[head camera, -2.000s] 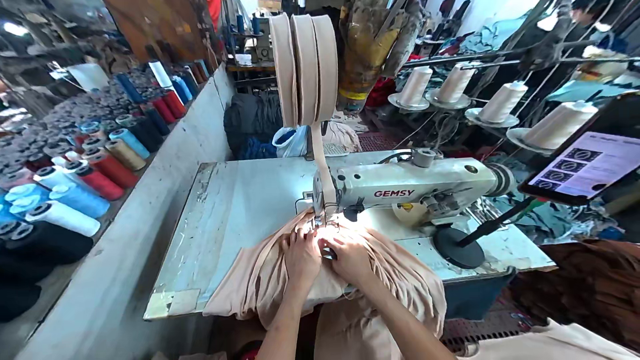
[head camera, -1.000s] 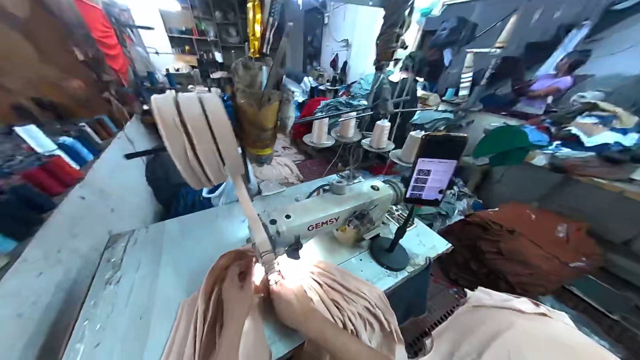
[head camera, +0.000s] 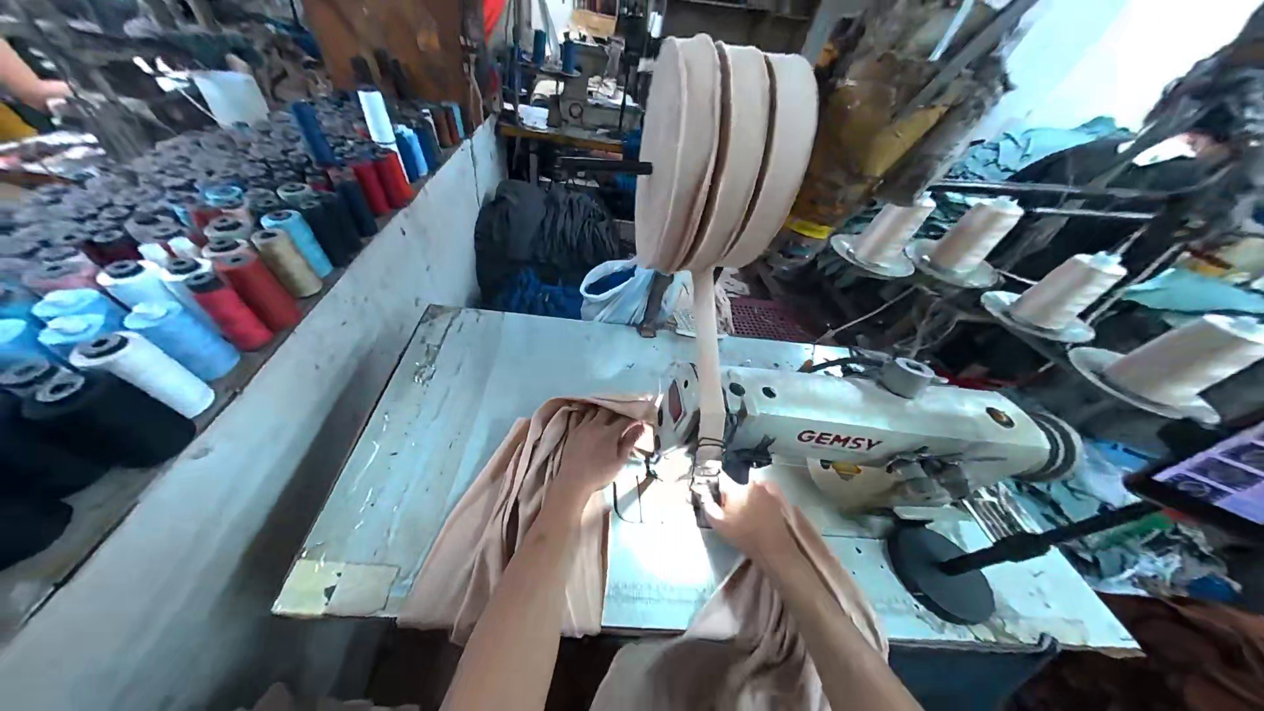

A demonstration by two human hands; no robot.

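A Gemsy sewing machine [head camera: 869, 425] stands on a worn pale table [head camera: 494, 346]. Beige fabric strip [head camera: 707, 341] runs down from several upright rolls [head camera: 726, 153] to the lit needle area. My left hand [head camera: 597, 449] lies on gathered beige fabric [head camera: 513, 504] left of the needle, its fingers curled on the folds. My right hand [head camera: 746, 509] is right beside the presser foot, fingertips close to the strip's lower end; glare hides what they touch. More beige fabric [head camera: 750, 622] hangs over the front edge under my right forearm.
Thread cones [head camera: 252, 286] in several colours crowd the ledge on the left. White thread cones [head camera: 1066, 286] stand on a rack at the right. A phone [head camera: 1210, 479] is held on a stand with a round black base [head camera: 938, 573] near the table's right side.
The fabric, gathered around the needle earlier, now lies in separate parts left and right with bare table between. My hands have moved apart. The view has swung back left since one second ago.
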